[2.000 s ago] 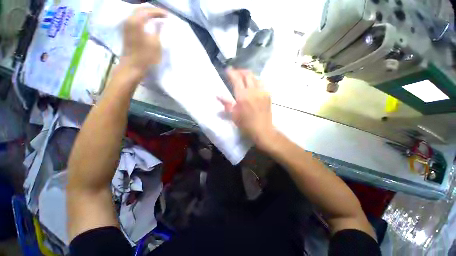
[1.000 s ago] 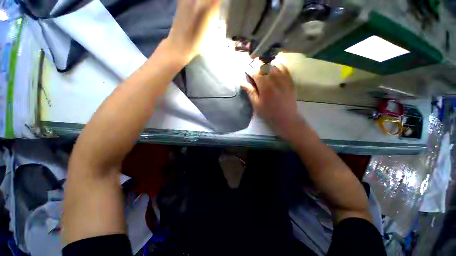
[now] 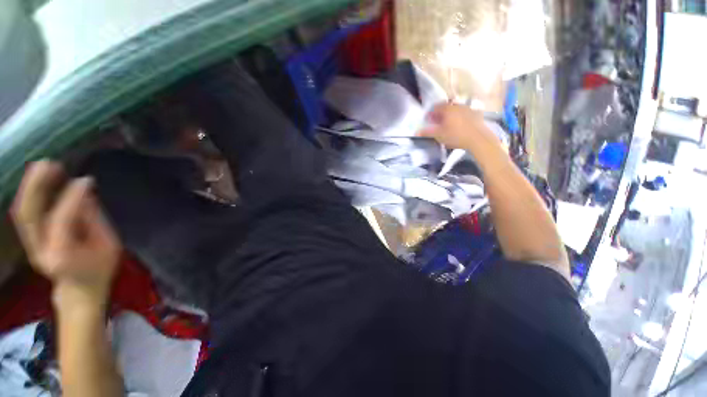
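Note:
Loose grey and white cut cloth pieces (image 3: 387, 167) lie heaped on the far side of my legs, below the table. My right hand (image 3: 457, 126) reaches over this heap. Its bent fingertips are at the edge of a pale piece (image 3: 380, 102); blur hides whether they pinch it. My left hand (image 3: 71, 225) is blurred at the left, beside the table's edge, its fingers curled but apart, with nothing visible in them. The needle area and the garment are out of view.
The table's green-grey edge (image 3: 155, 74) curves across the upper left. Blue bins (image 3: 457, 252) and red bins (image 3: 370, 46) stand around the heap. More red material and white cloth (image 3: 155, 353) lie low at the left. A bright aisle (image 3: 659, 287) shows at the right.
The view has swung from the sewing machine to my lap and the floor side. My right hand has left the needle area for the cloth heap. My left hand has left the machine.

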